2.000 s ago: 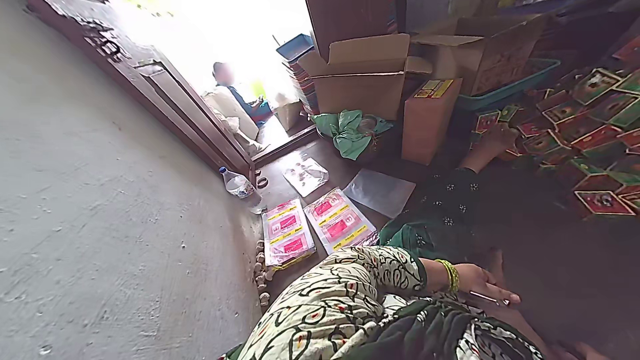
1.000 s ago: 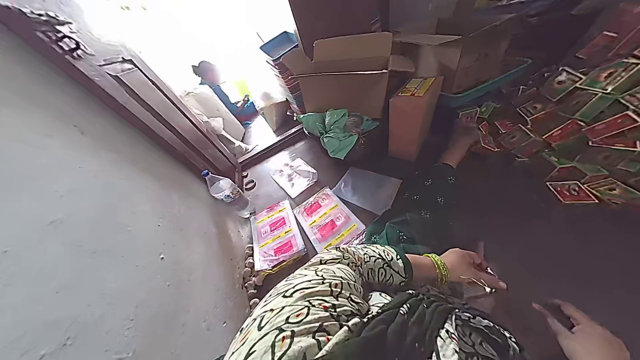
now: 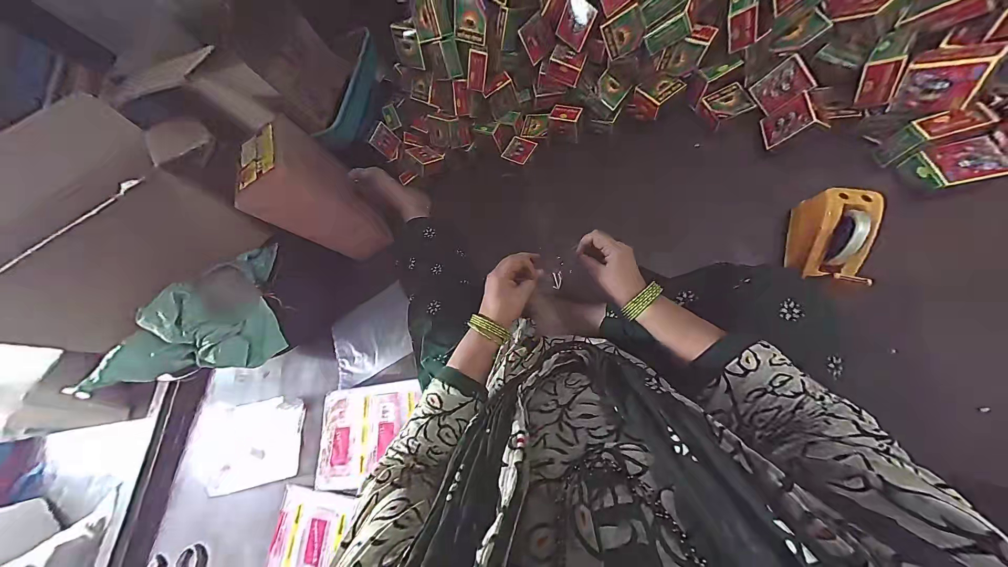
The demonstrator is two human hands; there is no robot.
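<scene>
My left hand (image 3: 510,285) and my right hand (image 3: 608,264) are raised over my lap, a short gap apart, with fingers curled and fingertips near each other. Something clear and thin with a small white mark (image 3: 557,279) seems to lie between them; whether either hand grips it cannot be told. Green bangles circle both wrists. To the left are a clear plastic sheet (image 3: 374,335) and pink-and-white printed packs (image 3: 315,528). A yellow tape dispenser (image 3: 836,232) with a roll stands on the floor to the right.
Many small red and green boxes (image 3: 622,55) are heaped across the floor ahead. On the left are an upright carton (image 3: 307,193), a teal tub (image 3: 350,94), large open cardboard boxes (image 3: 87,236) and a green plastic bag (image 3: 209,319). A white sheet (image 3: 252,445) lies near a doorway.
The view has swung strongly to the right, bringing the tape dispenser into sight. My hands, apart one second ago, are now close together above my lap.
</scene>
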